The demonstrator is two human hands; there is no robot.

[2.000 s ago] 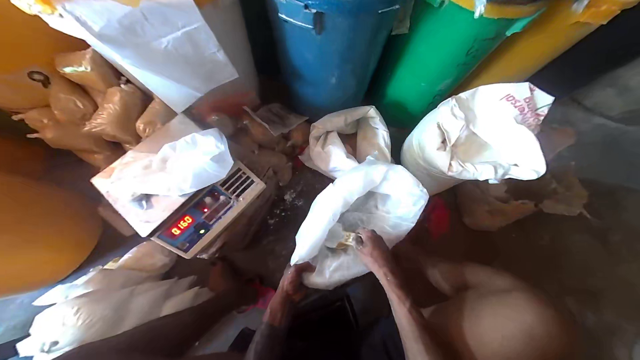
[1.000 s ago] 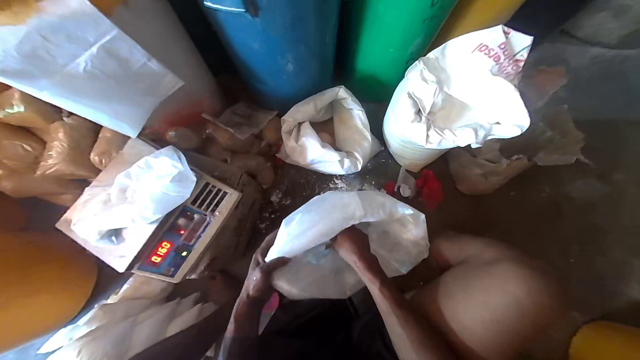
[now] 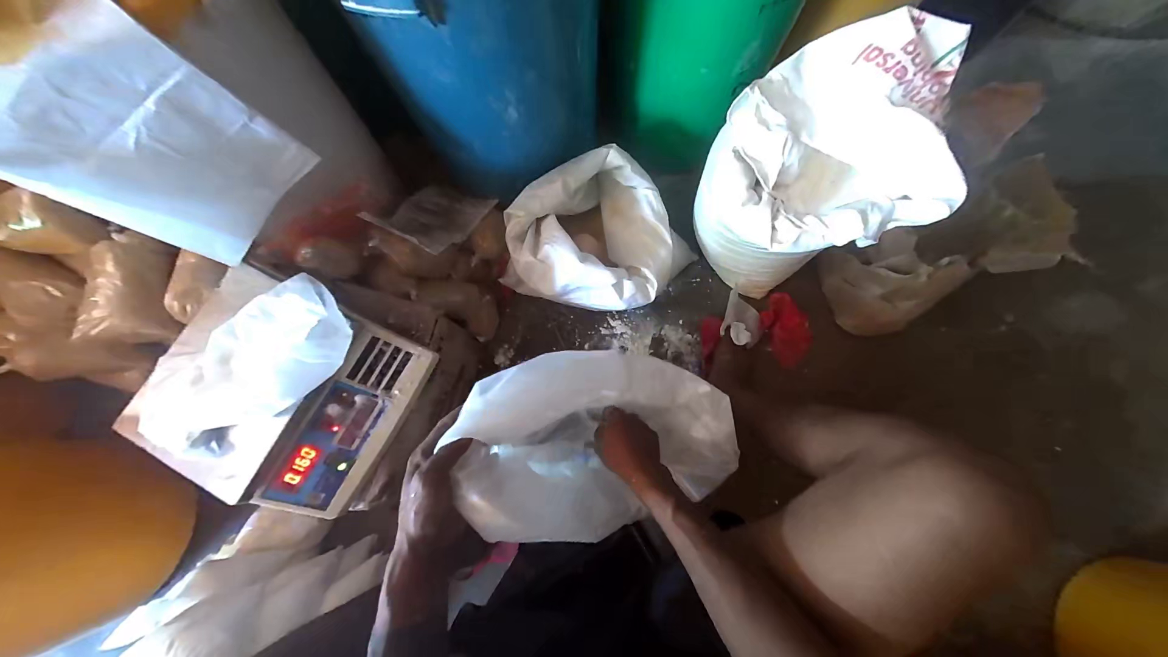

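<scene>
An open white plastic sack is held above my lap. My left hand grips its rim at the left side, thumb over the edge. My right hand reaches into the sack's mouth; its fingertips are partly hidden, and whether they hold anything cannot be told. Left of the sack stands a digital scale with lit red digits, and a crumpled white plastic bag lies on its platform. Beyond the held sack is a smaller open white sack with something pale brown inside.
A full white woven sack bearing red print stands at the right back, near blue and green barrels. Filled brown bags are piled at the left. White powder and a red cloth or plastic piece lie on the floor.
The view has shifted noticeably. My right hand, earlier near the front rim of the sack with something small and yellowish at its fingers, is now inside the mouth. My left hand has moved up the left rim.
</scene>
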